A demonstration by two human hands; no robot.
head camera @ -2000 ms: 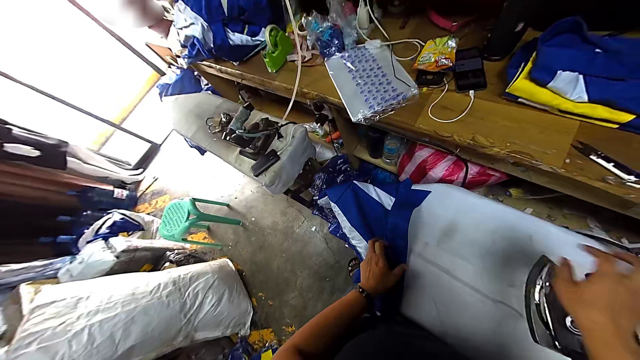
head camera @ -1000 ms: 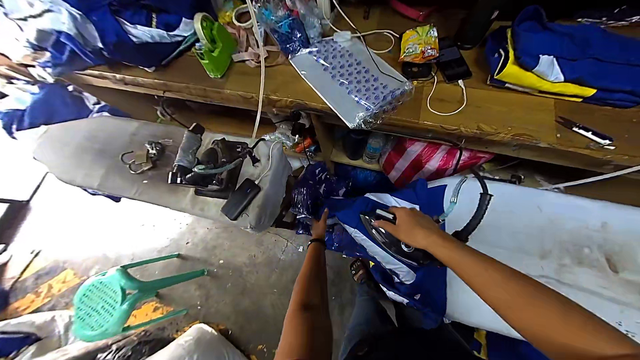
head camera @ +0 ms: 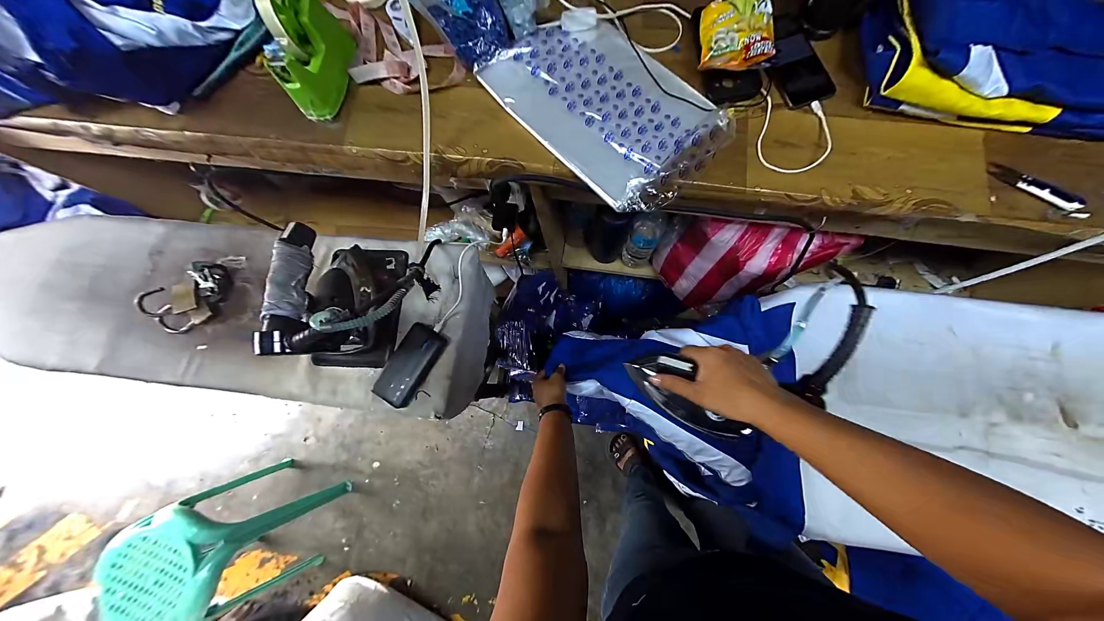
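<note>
A black clothes iron (head camera: 681, 392) lies on a blue and white garment (head camera: 707, 466), which is spread over the end of the white ironing board (head camera: 940, 371). My right hand (head camera: 724, 379) is closed around the iron's handle, and its cord and hose rise behind my wrist. At the garment's left edge, my left hand (head camera: 550, 388) pinches the blue cloth between thumb and fingers. Dark blue plastic wrapping (head camera: 526, 332) hangs just beyond that hand.
A second padded board (head camera: 216, 345) at left holds a padlock (head camera: 185, 297), a wrapped-handled appliance (head camera: 345, 302) and a phone-like device (head camera: 410, 364). Behind runs a wooden bench (head camera: 914, 172) with a green tape dispenser (head camera: 315, 69). A green plastic stool (head camera: 159, 565) lies lower left.
Two seconds ago my right hand was on the iron at the far right of the white board; now both are over the garment. My left hand has moved to the garment's left edge. The view has shifted.
</note>
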